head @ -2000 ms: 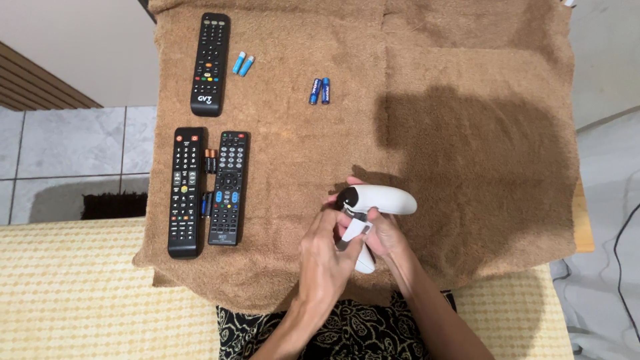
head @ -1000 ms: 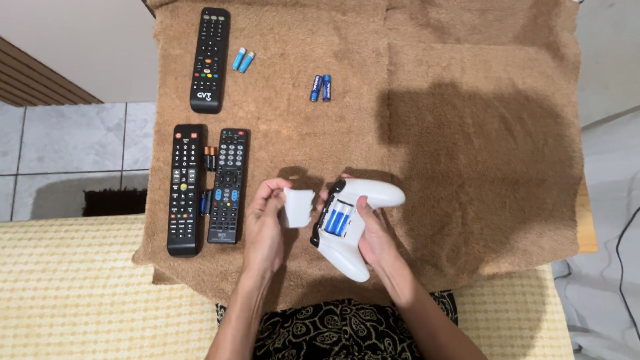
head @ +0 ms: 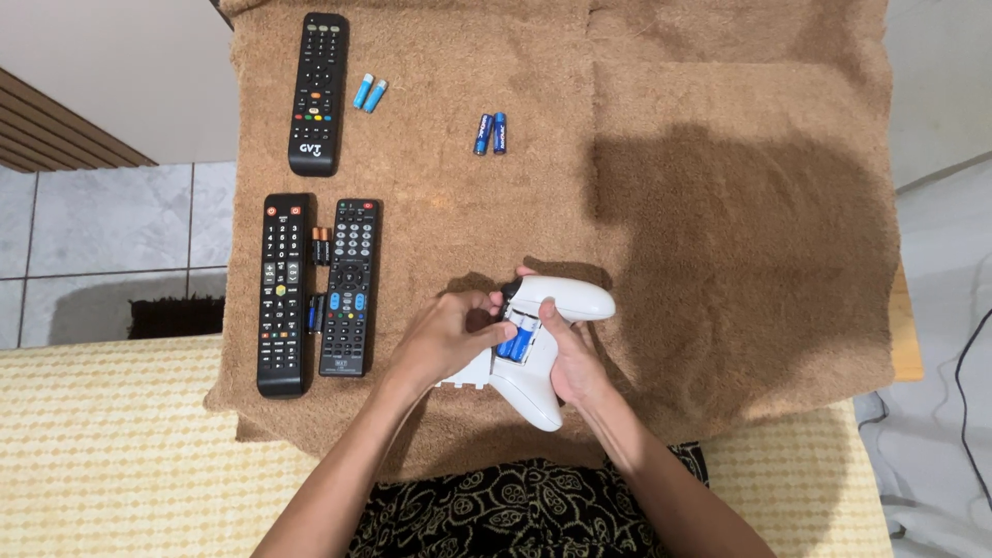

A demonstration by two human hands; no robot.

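A white game controller (head: 535,391) is held back side up, its battery compartment uncovered, with blue-and-white batteries (head: 515,343) lying inside. My right hand (head: 575,360) grips the controller from the right, thumb beside the compartment. My left hand (head: 446,333) is at the compartment's left edge, its thumb on or just over the batteries. The white battery cover (head: 469,373) shows partly below the left hand, its tabbed edge over the towel; whether the palm holds it is hidden.
Black remote controls (head: 316,132) (head: 283,341) (head: 349,298) lie at the left of the brown towel (head: 434,225). Light-blue batteries (head: 370,93), dark-blue batteries (head: 490,134), copper-topped batteries (head: 321,246) and another blue battery (head: 313,314) lie near or between them. A cable (head: 965,387) hangs at far right.
My left hand has moved right from beside the controller to its compartment. Two seconds ago the cover was at the controller; one second ago the left hand held it apart, exposing the batteries.
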